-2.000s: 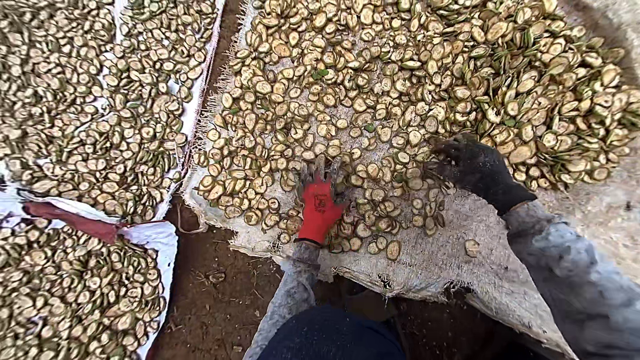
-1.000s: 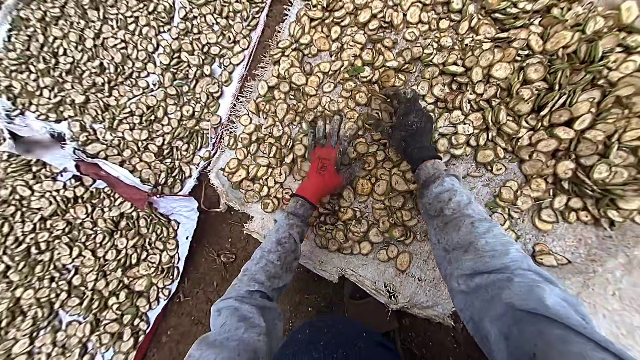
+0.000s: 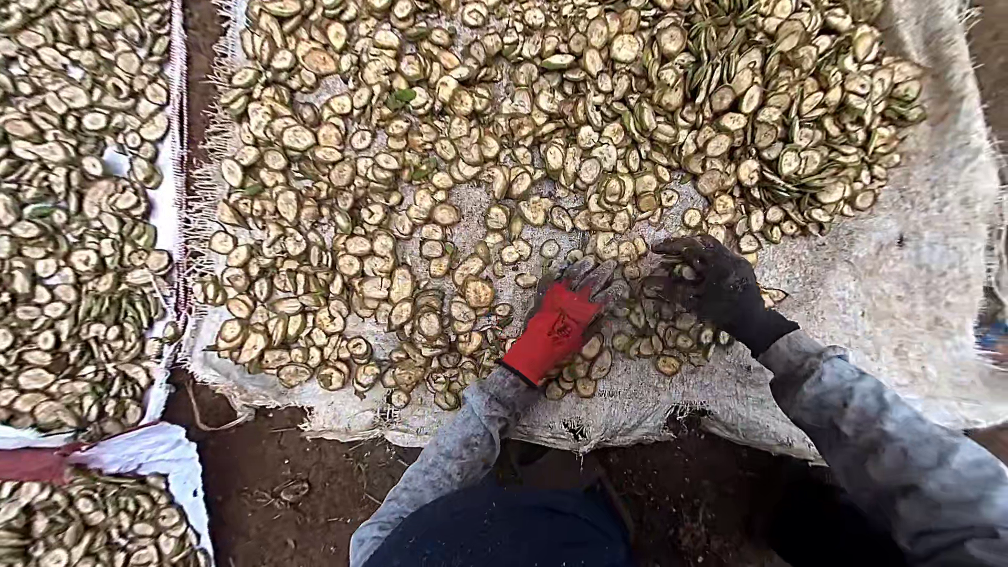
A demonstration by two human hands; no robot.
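Round sliced pieces with green rims, perhaps plantain or similar produce, lie spread over a pale woven sack sheet. My left hand, in a red glove with dark grey fingers, rests palm down on the slices near the sheet's front edge, its fingers apart. Just right of it my right hand, in a black glove, is over the slices with its fingers curved toward the left hand. Slices lie beneath and between both hands. Whether the right fingers grip any slice is hard to tell.
A thick heap of slices stands at the sheet's upper right. Another white sheet with slices lies at the left, and a third slice-covered sheet is at the lower left. Brown soil shows between and below them.
Both hands have moved right over the sheet since a second ago. Two seconds ago the right hand was farther from the left; now they are close together. The view has shifted right.
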